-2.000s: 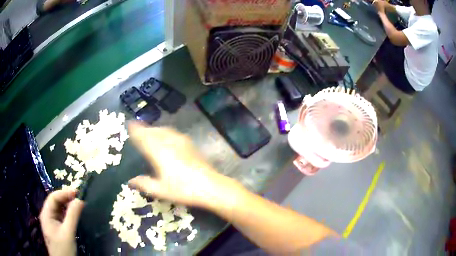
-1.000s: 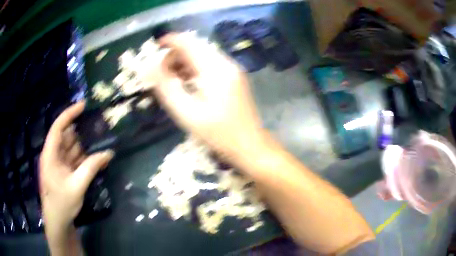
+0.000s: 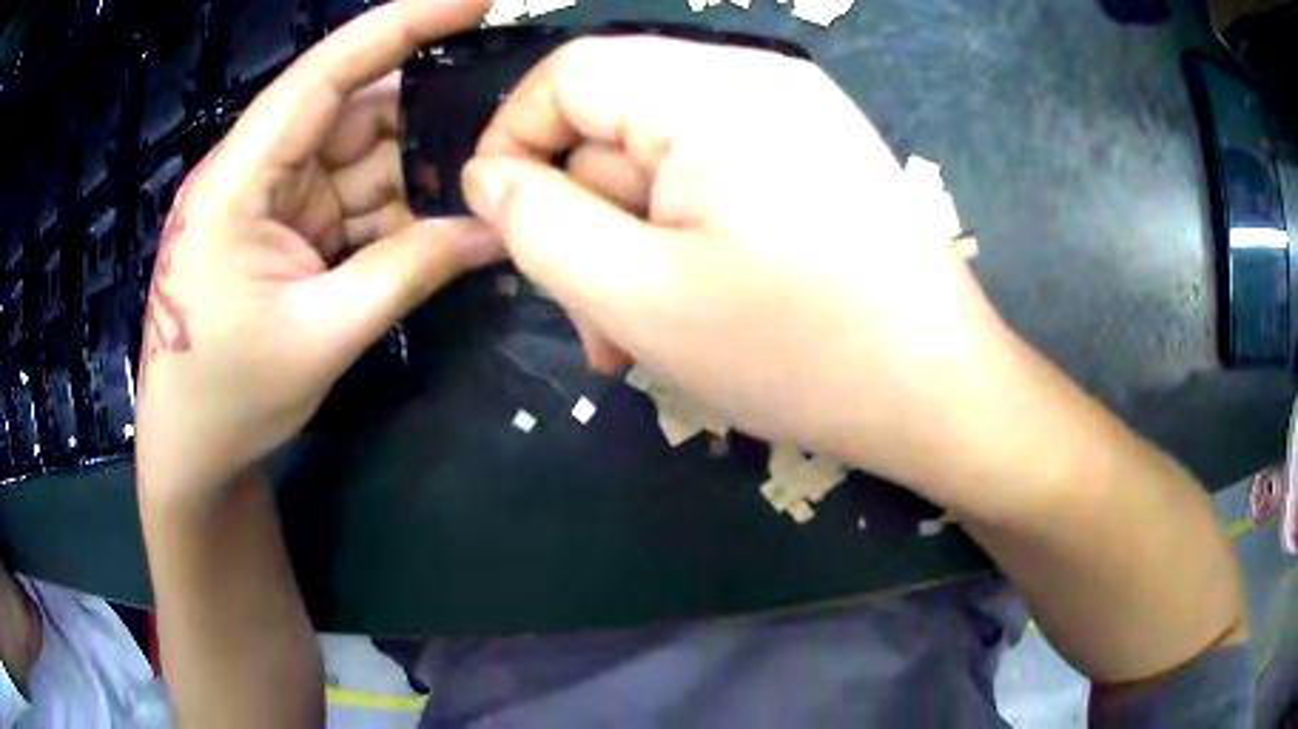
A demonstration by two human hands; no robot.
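A black phone housing (image 3: 453, 128) is held upright-tilted above the mat. My left hand (image 3: 285, 271) grips its left end between thumb and fingers. My right hand (image 3: 712, 214) is over the housing, thumb and forefinger pinched together at its surface; whether a small pad is between them cannot be told. The right hand hides much of the housing. Cream pads (image 3: 683, 416) lie below and beside my right hand, partly covered by it. Two tiny white squares (image 3: 584, 410) lie apart on the dark mat. More cream pads (image 3: 819, 9) show at the top edge.
A shiny black blister tray (image 3: 86, 214) with rows of pockets lies at the left. A smartphone (image 3: 1253, 214) lies at the far right, with a bit of the pink fan (image 3: 1267, 496) at the edge. A person's sleeve (image 3: 78, 641) shows at lower left.
The view has tipped down and closer. My right hand has left the far heap and come to the housing at my left hand. The housing is now raised in front of me.
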